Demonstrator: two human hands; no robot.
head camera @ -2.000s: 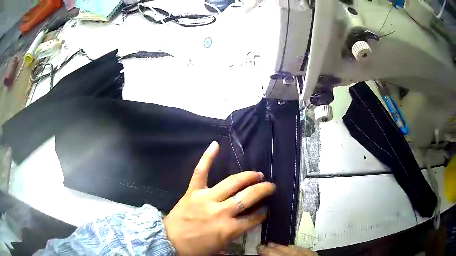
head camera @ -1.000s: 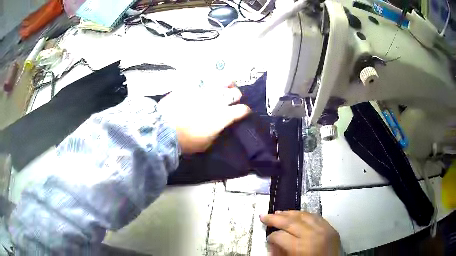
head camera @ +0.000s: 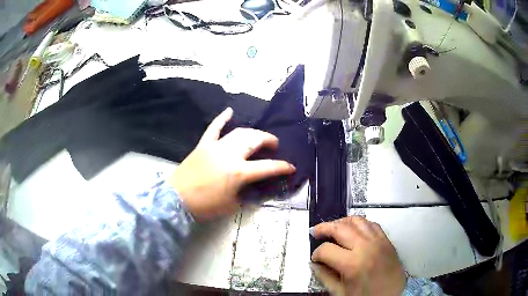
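Observation:
A black cut panel point(head camera: 168, 110) lies spread left of the needle area of a cream-white sewing machine point(head camera: 333, 63). My left hand point(head camera: 231, 167) lies on the panel with its fingers spread, the fingertips pointing toward the machine. A long narrow dark strip point(head camera: 330, 185) with pale edge lines runs from under the machine head toward me. My right hand point(head camera: 356, 251) is at the strip's near end, fingers bent, thumb and fingertips on its edge. The needle tip and the strip's far end are hidden under the head.
A spare dark strip point(head camera: 443, 167) lies right of the needle, beside a thin blue stick point(head camera: 453, 140). Looped cords point(head camera: 214, 26) and a pale blue-green flat item point(head camera: 118, 8) lie at the back. A yellow object point(head camera: 519, 213) is at the right edge.
My left hand came off the strip, swept up and left over the panel, and now lies lower on it. My right hand came further into view at the strip. The panel's near part shifted away from me.

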